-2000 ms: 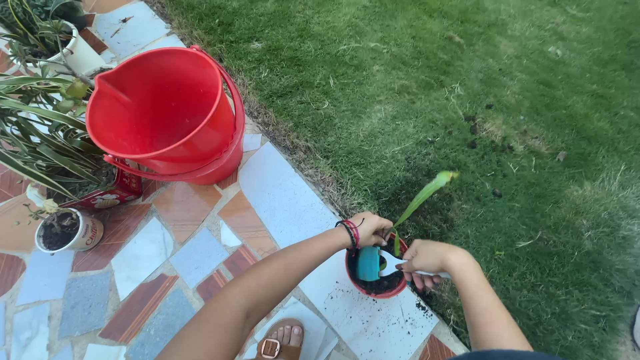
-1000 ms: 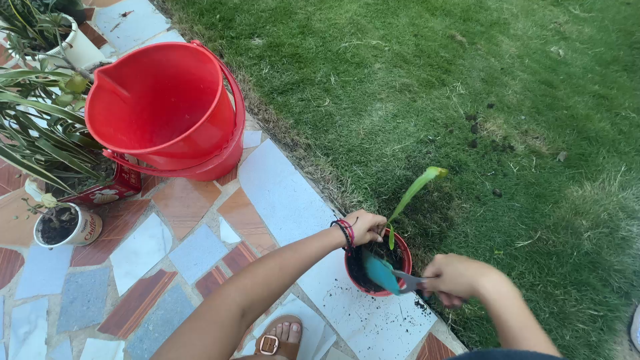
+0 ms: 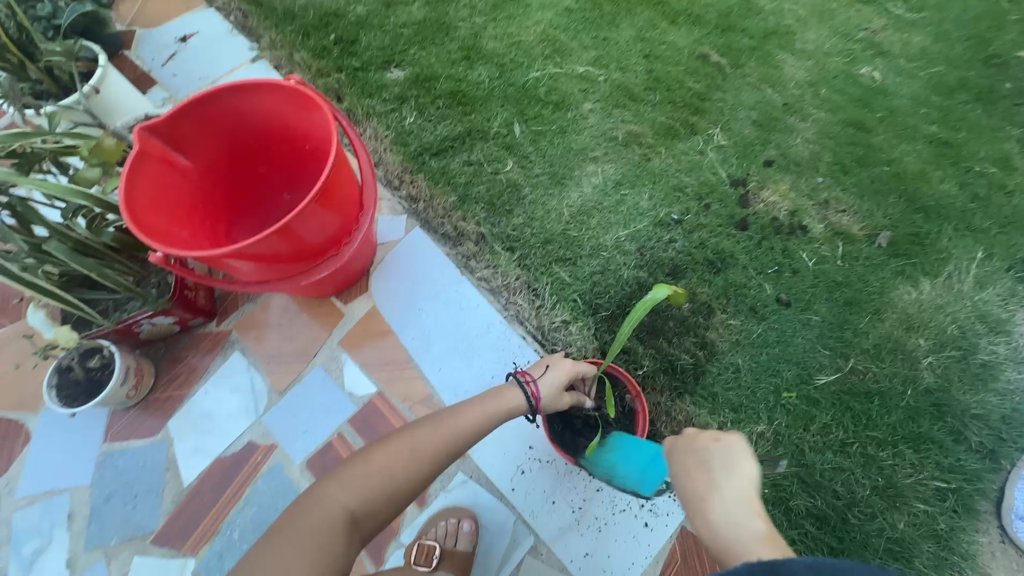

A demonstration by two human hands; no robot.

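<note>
A small red plant pot with dark soil stands on the pale stone edging beside the grass. A long-leaved green plant rises from it, its tip yellowish. My left hand, with dark and pink bracelets at the wrist, reaches over the pot's left rim, fingers at the plant's base; whether they pinch the stem is hard to see. My right hand is closed on a garden trowel, its handle hidden by the fist. The trowel's turquoise blade is at the pot's lower right rim, slightly blurred.
Red plastic buckets, one within another, stand on the mosaic stone paving at upper left. Beside them are a red planter, a white cup of soil and a white pot. A sandaled foot is below; lawn lies right.
The trowel in my right hand has moved from over the soil by the plant to the pot's lower right rim. My left hand has stayed at the plant's base.
</note>
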